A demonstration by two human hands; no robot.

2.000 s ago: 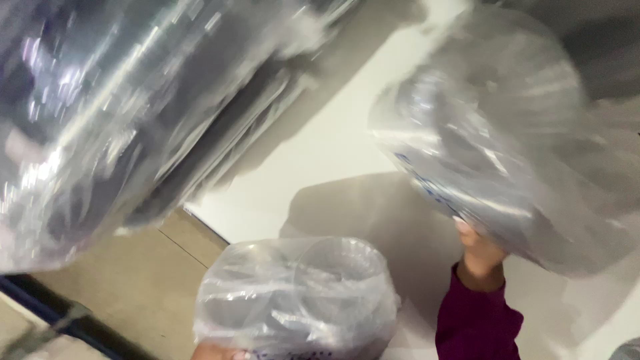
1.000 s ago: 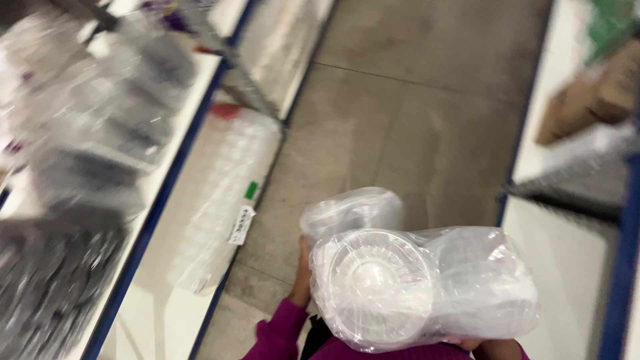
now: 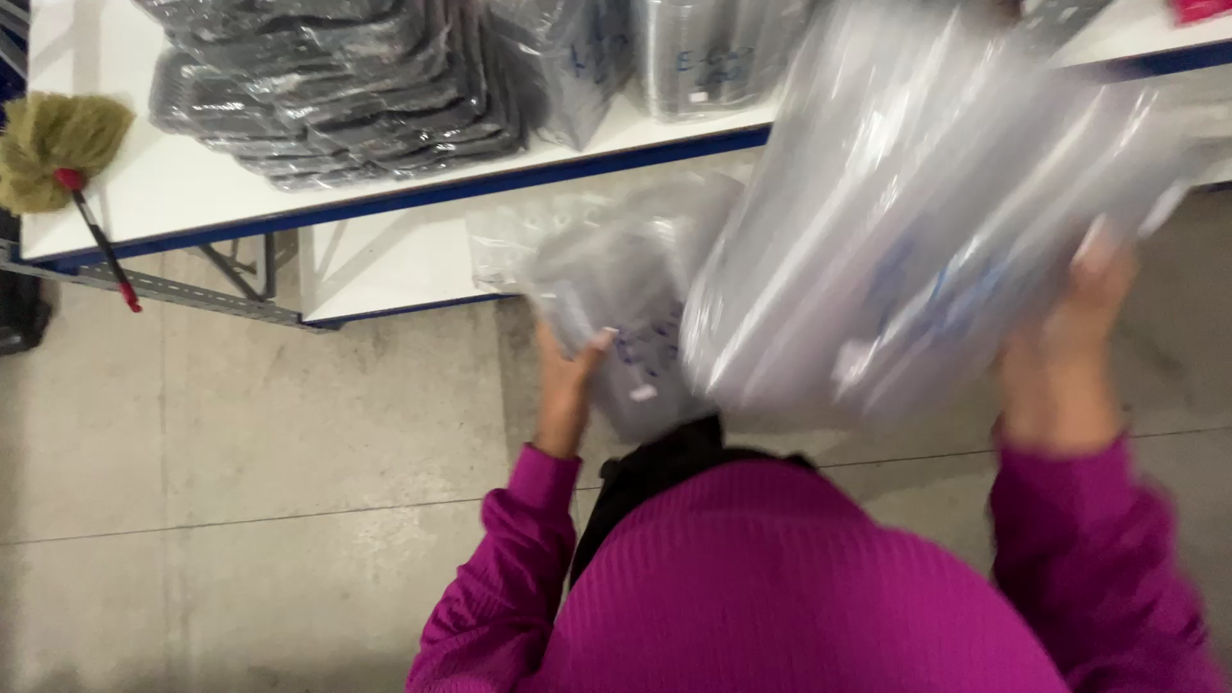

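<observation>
My left hand grips the side of a plastic-wrapped pack of clear containers, which bears blue handwriting. On the right, my right hand holds a larger bundle of clear plastic containers in film, raised higher and blurred by motion. The two packs are side by side in the view, in front of the shelf edge; whether they touch I cannot tell. Most fingers of both hands are hidden by the packs.
A white shelf with a blue edge runs across the top. On it lie film-wrapped black trays, more wrapped clear containers and a brush with yellowish bristles, its handle jutting past the edge. A lower white shelf sits beneath.
The view has swung from the aisle to a shelf. The packs, close together in front of my body one second ago, are now held farther apart, one in each hand.
</observation>
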